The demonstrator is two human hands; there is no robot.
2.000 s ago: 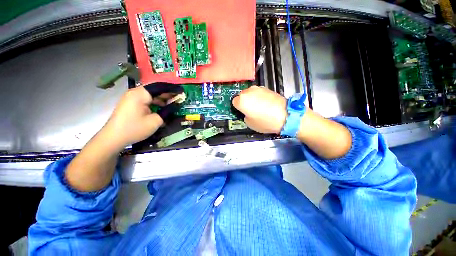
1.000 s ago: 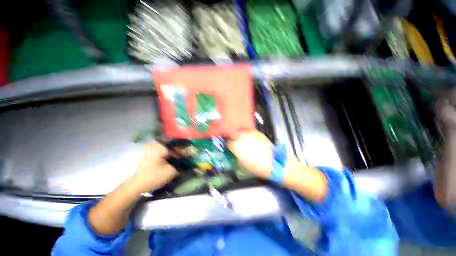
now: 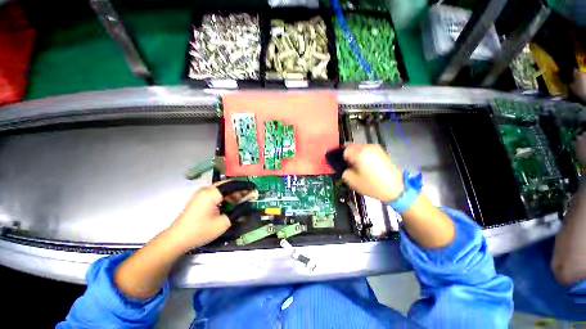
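Note:
The main circuit board (image 3: 302, 195) lies in a black carrier (image 3: 340, 238), its far part covered by a red sheet (image 3: 313, 115). Small plug-in boards (image 3: 246, 139) lie loose on the sheet. My left hand (image 3: 209, 215), with black finger cots, is at the board's left edge; its fingertips hold a small cream part (image 3: 252, 195). My right hand (image 3: 369, 170) is at the sheet's lower right corner, fingers bent together; whether it holds anything is hidden. Dull green clamps (image 3: 257, 234) sit at the carrier's near edge.
Behind the rail (image 3: 167, 96) stand bins of silver parts (image 3: 225, 48), beige parts (image 3: 298, 48) and green terminal blocks (image 3: 367, 48). More green boards (image 3: 528, 151) are at the right, beside another person's arm (image 3: 570, 241). A blue cord crosses the green bin. The near rail (image 3: 212, 270) runs in front.
The view has tilted up and the bins now show. My right hand has moved right, off the circuit board to the sheet's corner. My left hand stays at the board's left edge.

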